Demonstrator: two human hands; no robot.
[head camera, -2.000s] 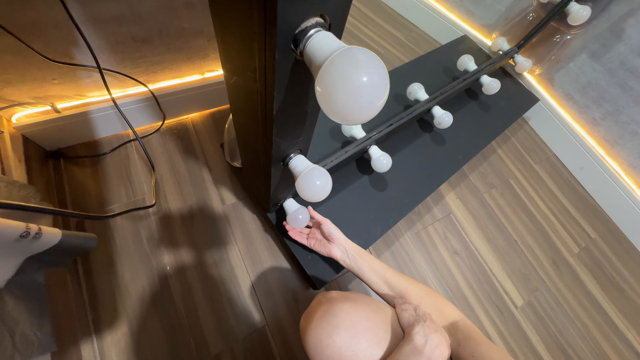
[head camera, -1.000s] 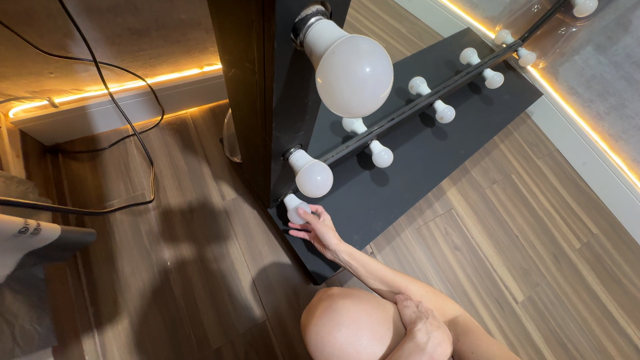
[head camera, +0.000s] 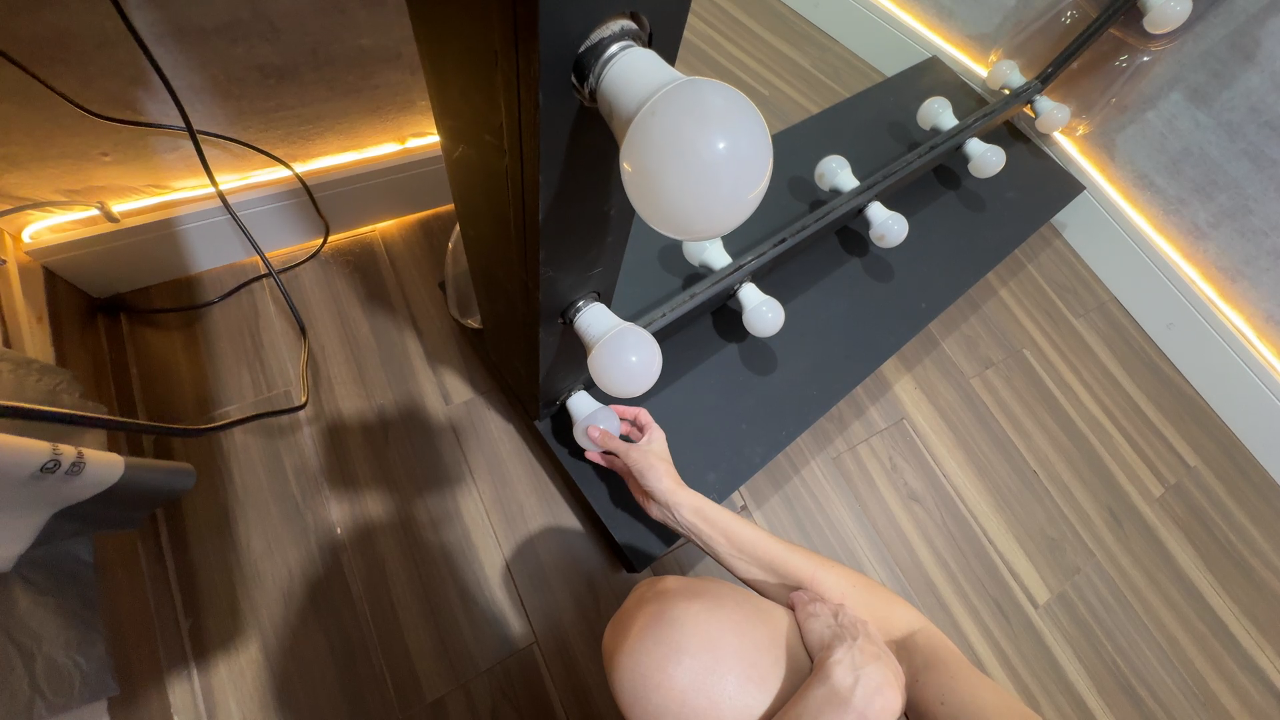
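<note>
My right hand (head camera: 637, 455) reaches in from the lower right, with its thumb and fingers around the frosted globe of the lowest light bulb (head camera: 591, 413) at the bottom corner of a black mirror frame (head camera: 575, 250). Just above that is another white bulb (head camera: 625, 358), and a larger-looking one (head camera: 697, 155) sits higher on the same upright. My left hand (head camera: 850, 650) rests beside my bent knee, against my right arm near the elbow. Its fingers are partly hidden.
Several bulbs line the black base panel (head camera: 830, 350) and reflect in the mirror (head camera: 800, 50). Black cables (head camera: 305, 370) loop at the left over the wood-look floor (head camera: 1000, 450). Glowing strips run along the skirting boards (head camera: 350, 195). Printed sheet material (head camera: 60, 490) lies at the left edge.
The fingers of my right hand have shifted their position around the lowest bulb. My left hand stays by my knee.
</note>
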